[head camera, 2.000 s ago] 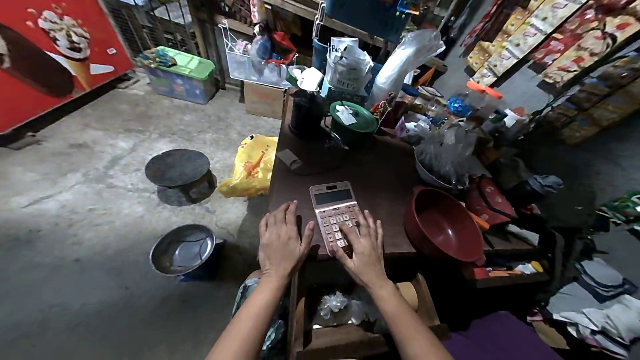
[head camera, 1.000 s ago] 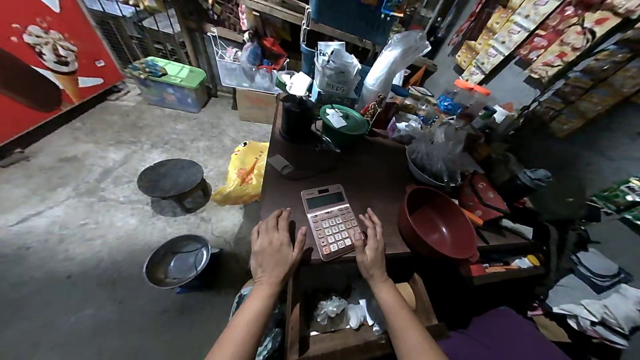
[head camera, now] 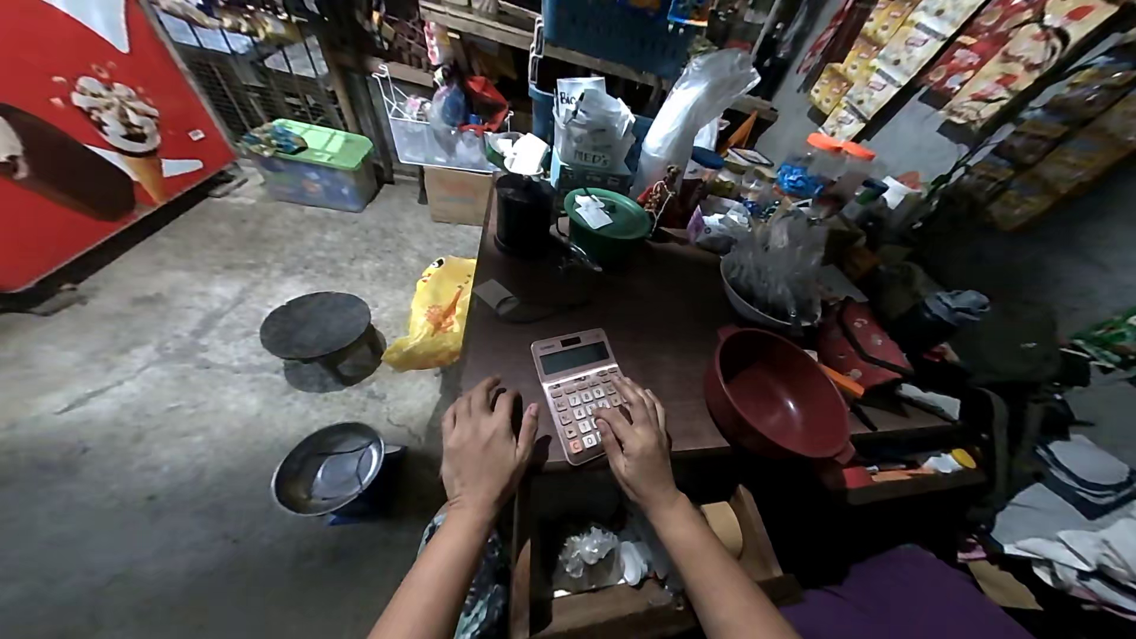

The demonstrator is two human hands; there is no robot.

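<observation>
A pink calculator [head camera: 577,397] lies on the dark brown table [head camera: 652,297] near its front edge, its display towards the far side. My right hand [head camera: 641,444] rests over the right part of the keys, fingertips on or just above them, partly hiding the keypad. To the calculator's left, my left hand [head camera: 486,441] lies on the table with its fingers spread and holds nothing. A dark red plastic basin [head camera: 781,390] sits to the right of my right hand. Beneath my forearms is an open wooden drawer [head camera: 612,612] with crumpled clear plastic [head camera: 587,550] inside.
A green lidded container [head camera: 608,217], a black canister [head camera: 524,213] and a bowl of plastic bags [head camera: 770,275] stand farther back. On the floor at the left are a round stool [head camera: 317,327], a metal pan [head camera: 328,469] and a yellow plastic bag [head camera: 435,315].
My right hand has moved from the calculator's right edge, where it was one second ago, back over the keys. My left hand stays beside the calculator.
</observation>
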